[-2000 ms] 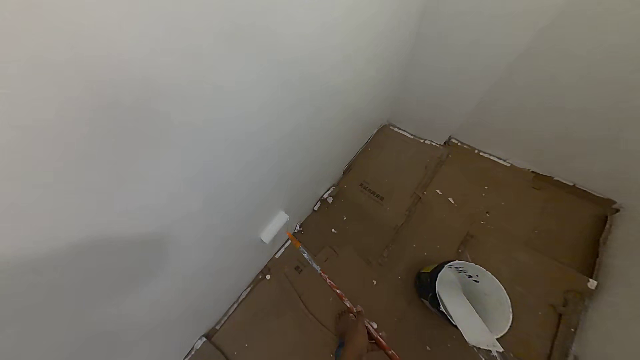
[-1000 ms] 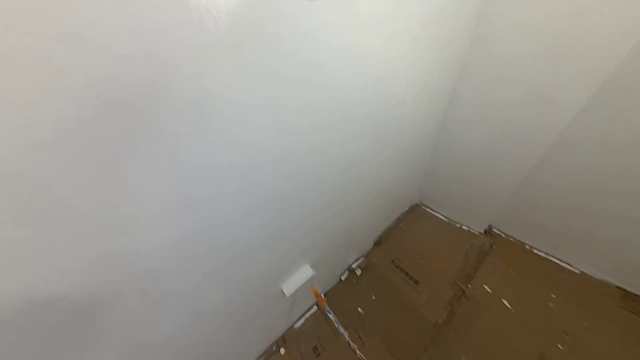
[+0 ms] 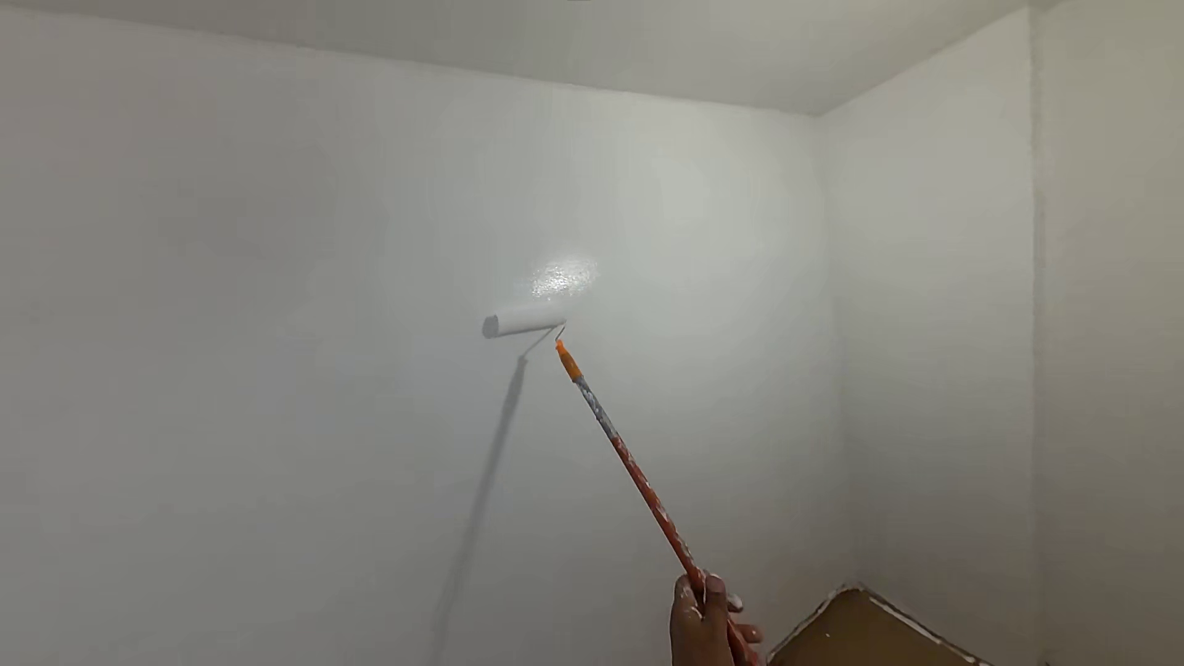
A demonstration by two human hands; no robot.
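My left hand (image 3: 712, 620), with paint on its fingers, is closed around the red, paint-spotted extension pole (image 3: 652, 499) at the lower edge of the view. The pole slants up and left to an orange handle end (image 3: 568, 362) and a thin wire frame. On that frame a white paint roller (image 3: 524, 322) lies against the white wall (image 3: 324, 416), just below a shiny wet-looking patch (image 3: 564, 276). A long shadow of roller and pole falls on the wall to the left. My right hand is out of view.
The ceiling (image 3: 555, 42) meets the wall above. A room corner and another wall (image 3: 934, 324) stand to the right. At the bottom right shows brown floor covering (image 3: 846, 629) with white-marked edges.
The roller has moved from low on the wall, near the floor, to high on it. The view has tilted up; the paint bucket seen earlier is out of view.
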